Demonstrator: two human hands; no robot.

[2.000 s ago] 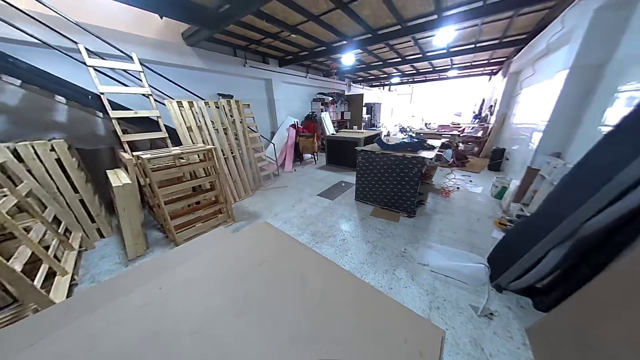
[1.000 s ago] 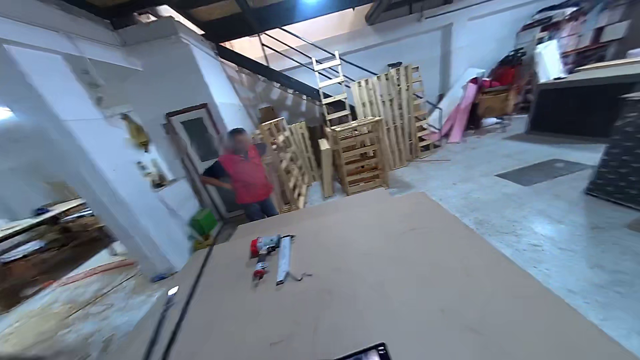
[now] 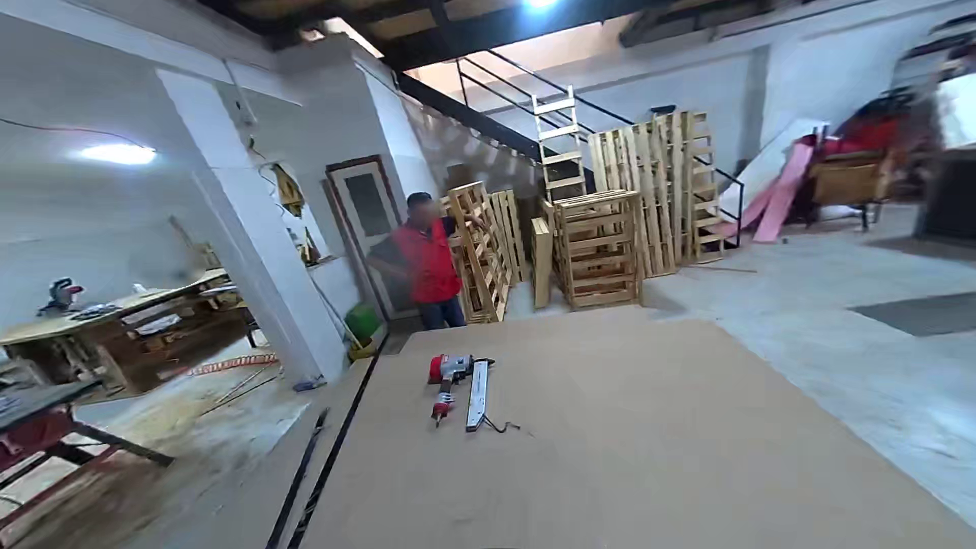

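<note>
Neither my left hand nor my right hand is in the head view. In front of me lies a large flat brown board (image 3: 610, 427), broad as a tabletop. A pneumatic nail gun (image 3: 457, 381) rests on it, with a red cap, a grey body and a long straight silver magazine; a short dark cord trails from the magazine's near end. Black strips (image 3: 335, 450) run along the left side of the board.
A person in a red vest (image 3: 431, 259) stands beyond the board's far edge. Wooden pallets (image 3: 602, 248) and a wooden ladder (image 3: 560, 145) lean near the staircase. To the left are a white pillar (image 3: 252, 252), a workbench (image 3: 114, 320) and a red-framed stand (image 3: 46, 435).
The view has swung far to the left since two seconds ago. A dark phone-like object's edge, at the bottom one second ago, is no longer clearly in view.
</note>
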